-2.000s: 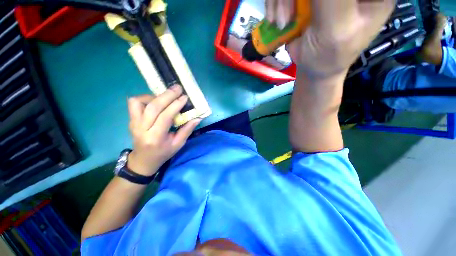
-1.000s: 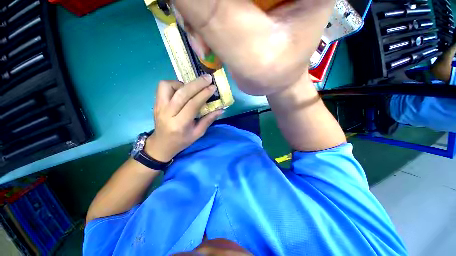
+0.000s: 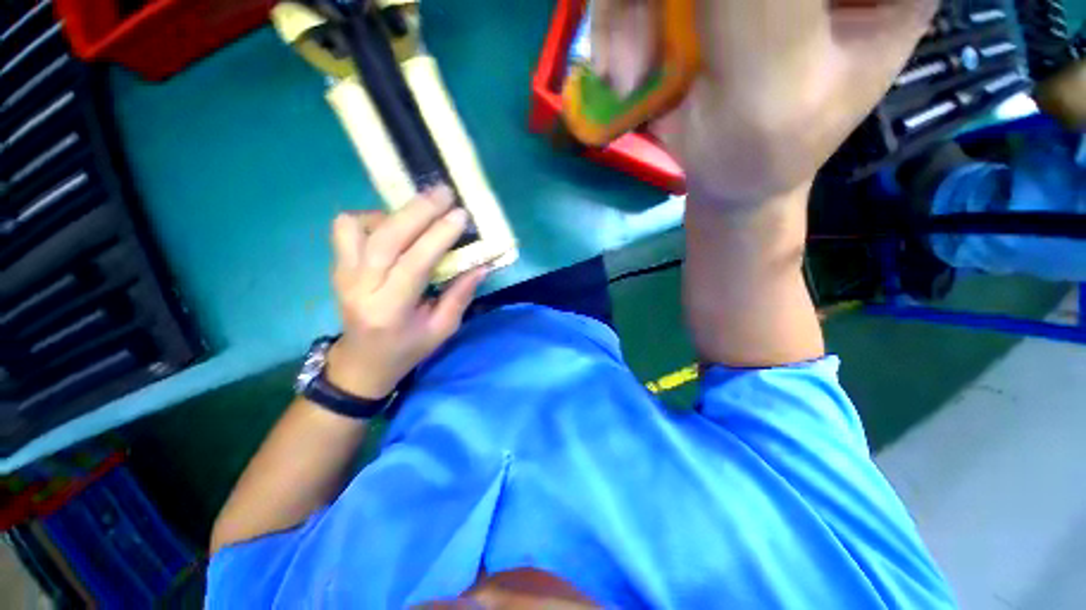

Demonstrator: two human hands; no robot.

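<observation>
A black leg assembly arm [image 3: 399, 113] lies in the channel of a cream jig [image 3: 462, 131] on the green bench; its upper part is cut off by the top edge. My left hand [image 3: 399, 268] rests at the near end of the jig, fingertips on the arm's end and thumb at the jig's near edge. Any small part under the fingers is hidden. My right hand [image 3: 762, 107] is raised at the upper right, slightly blurred, and grips an electric screwdriver with an orange and green body [image 3: 625, 101]. The screwdriver is over the right red bin, away from the arm.
A red parts bin [image 3: 179, 42] is at the upper left. The right red bin [image 3: 649, 165] is partly behind the screwdriver. Black trays stand at left [image 3: 89, 238] and right [image 3: 953, 89]. Another person's blue-clothed leg [image 3: 1012, 215] shows at far right.
My right hand and the screwdriver have moved from over the jig a second ago back to the right, over the red bin. My left hand stays on the arm's end.
</observation>
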